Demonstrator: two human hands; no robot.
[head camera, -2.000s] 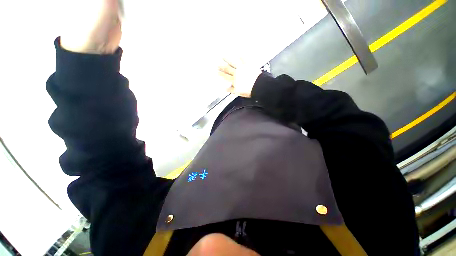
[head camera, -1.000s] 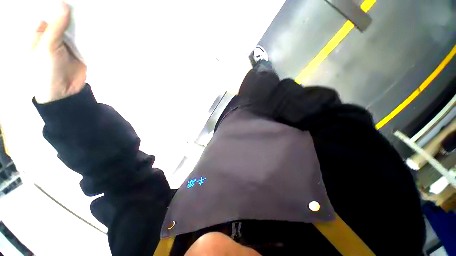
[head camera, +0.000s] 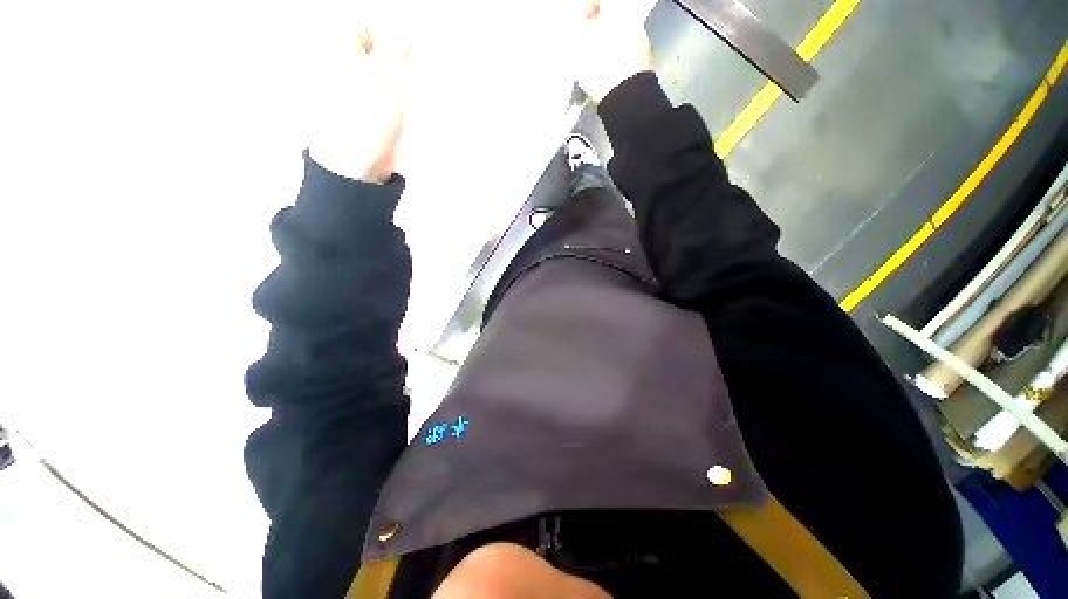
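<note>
White fabric (head camera: 176, 234) fills the left and upper part of the head view, so overexposed that its folds and edges are mostly lost. My left hand (head camera: 372, 111) is over the fabric at upper left. My right hand (head camera: 615, 53) is at the top centre, near the fabric's edge on the floor side. Both hands are bare and washed out, and their fingers merge into the white. I cannot tell whether either one grips the fabric. A dark grey metal bar (head camera: 761, 56) sticks out over the floor, right of my right hand.
Grey floor (head camera: 867, 152) with curved yellow lines lies at the right. A rack with long rolls (head camera: 984, 316) stands at the lower right, with something blue (head camera: 1031, 532) below it. A silver table edge (head camera: 486, 263) runs beside my apron (head camera: 574, 386). My shoe (head camera: 580, 152) shows below the right hand.
My left hand has moved right, towards the centre. My right hand, near my waist two seconds ago and out of sight one second ago, is now stretched forward. The bar appears further left.
</note>
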